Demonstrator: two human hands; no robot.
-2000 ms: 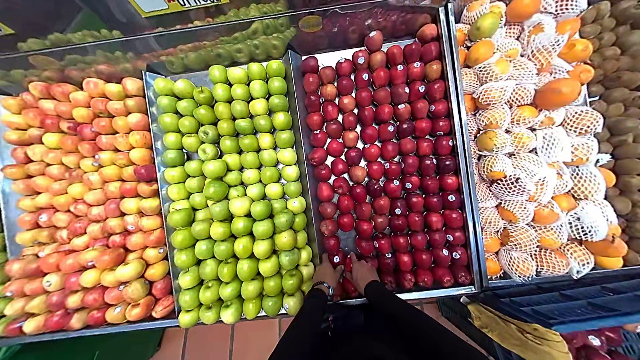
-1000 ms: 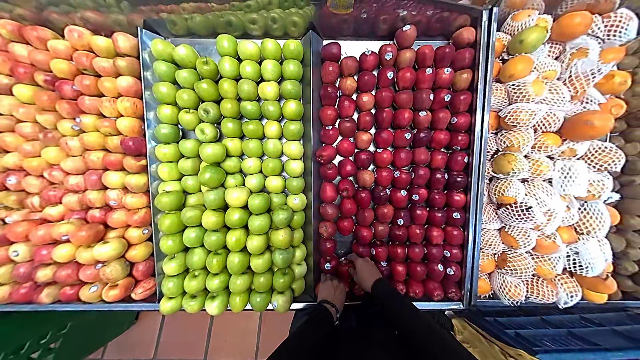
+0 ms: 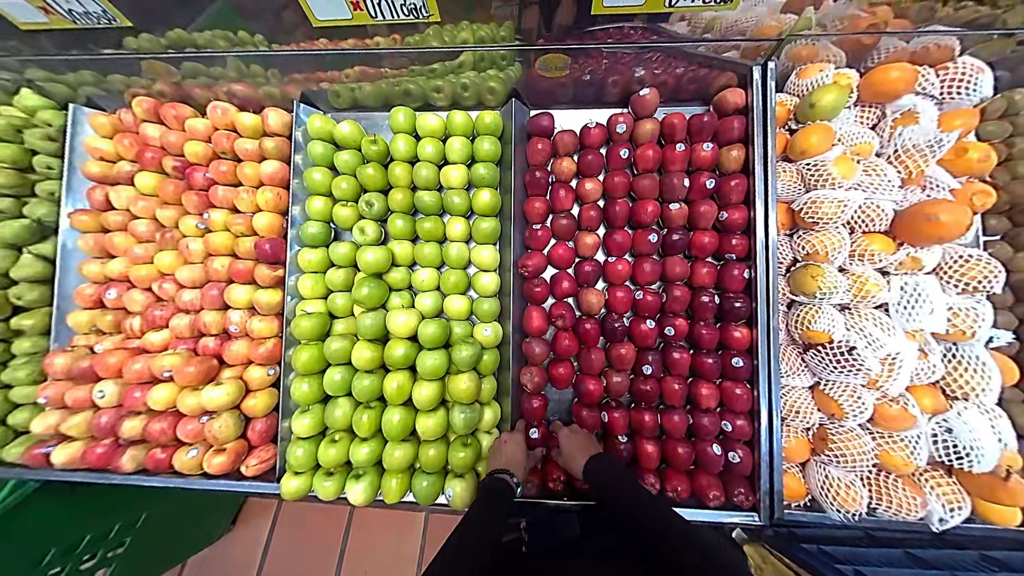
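Rows of red apples (image 3: 646,240) fill a metal bin below centre-right. At that bin's front left corner, my left hand (image 3: 510,453) is by a red apple (image 3: 536,434) bearing a sticker, its fingertips on or beside it. My right hand (image 3: 574,450) reaches in just right of that apple, fingers bent down among the fruit. Whether either hand grips an apple is not plain. Bare tray shows in a small gap (image 3: 560,402) just above the hands. Green apples (image 3: 400,320) stand in the bin to the left, next to my left wrist.
A metal divider (image 3: 766,320) parts the red apples from papayas in white foam nets (image 3: 872,336). Yellow-red apples (image 3: 176,280) and green pears (image 3: 28,264) lie farther left. A green plastic crate (image 3: 120,528) stands on the tiled floor (image 3: 304,540); a dark blue crate (image 3: 904,552) is lower right.
Both hands stay at the front left corner of the red apples. My right hand has shifted a little against the apples since one second ago. The view has swung.
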